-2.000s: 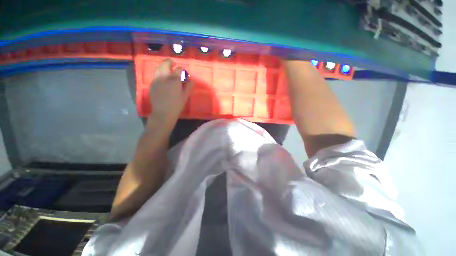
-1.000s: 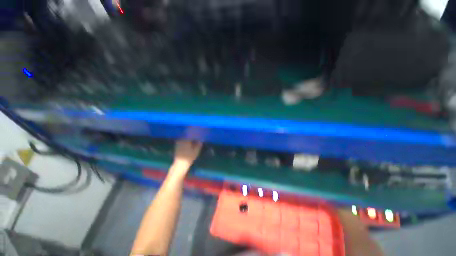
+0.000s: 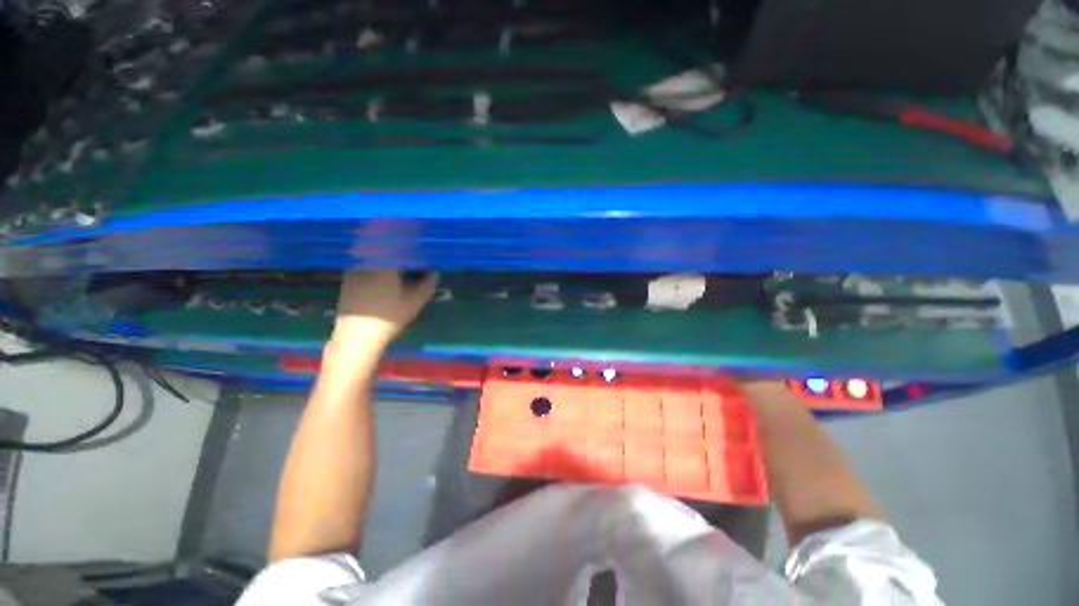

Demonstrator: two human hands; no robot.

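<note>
An orange-red compartment tray (image 3: 592, 459) lies in front of me, below the shelf. One dark round unit (image 3: 541, 407) sits in its upper left part. Behind its back edge are dark units and two lit ones (image 3: 608, 374). My left hand (image 3: 379, 302) reaches over the lower green-matted shelf (image 3: 698, 336). Its fingers are partly hidden by the blue shelf edge, with a small dark patch at the fingertips; I cannot tell if it is a held unit. My right forearm runs to the tray's right end; the hand is hidden under the lower shelf.
The thick blue edge (image 3: 592, 225) of the upper shelf crosses above the lower one. Leads, a white paper slip (image 3: 676, 291) and a red-handled tool (image 3: 956, 128) lie on the shelves. More red tray shows at left and right, with lit units (image 3: 857, 387) at right. Black cables hang far left.
The view has shifted upward since the oldest frame. My left hand has moved from the tray onto the lower shelf. My right arm stays by the tray's right end.
</note>
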